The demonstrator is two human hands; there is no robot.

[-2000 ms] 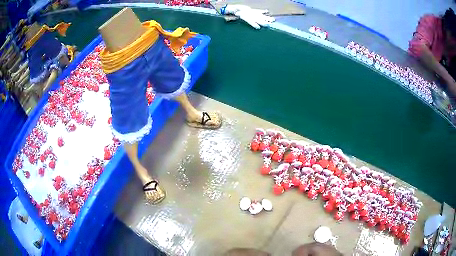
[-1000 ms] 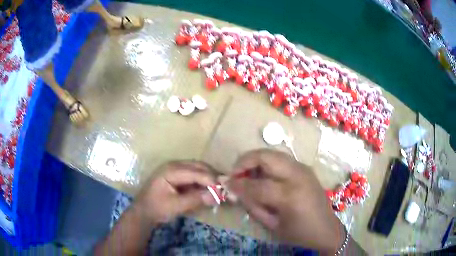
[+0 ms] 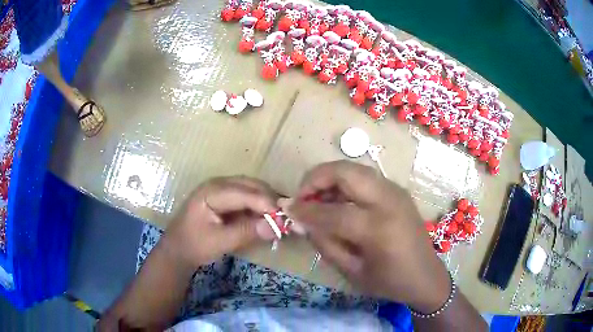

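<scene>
My left hand (image 3: pixel 224 214) pinches a small red-and-white figurine (image 3: pixel 278 224) with a white disc edge at the fingertips. My right hand (image 3: pixel 364 227) touches the same spot from the right, with a bit of red between its fingers; exactly what it grips is hidden. Both hands are over the cardboard pad (image 3: pixel 312 149). A white round dish (image 3: pixel 355 142) lies beyond the right hand, with a pale stick (image 3: pixel 378 162) beside it. A few white round bases (image 3: pixel 236 104) lie at the left.
Rows of finished figurines (image 3: pixel 370 65) stand along the back by the green belt (image 3: pixel 520 84). A loose red pile (image 3: pixel 458 225), phone (image 3: pixel 507 237), white lid (image 3: pixel 536 259) and translucent bottle (image 3: pixel 536 155) are right. A blue bin (image 3: pixel 39 194) and large figure leg (image 3: pixel 62 78) are left.
The view swung down and right from the first frame, bringing both hands fully into view. Since one second ago, the bench shifted slightly up in view; the hands remain together at the figurine.
</scene>
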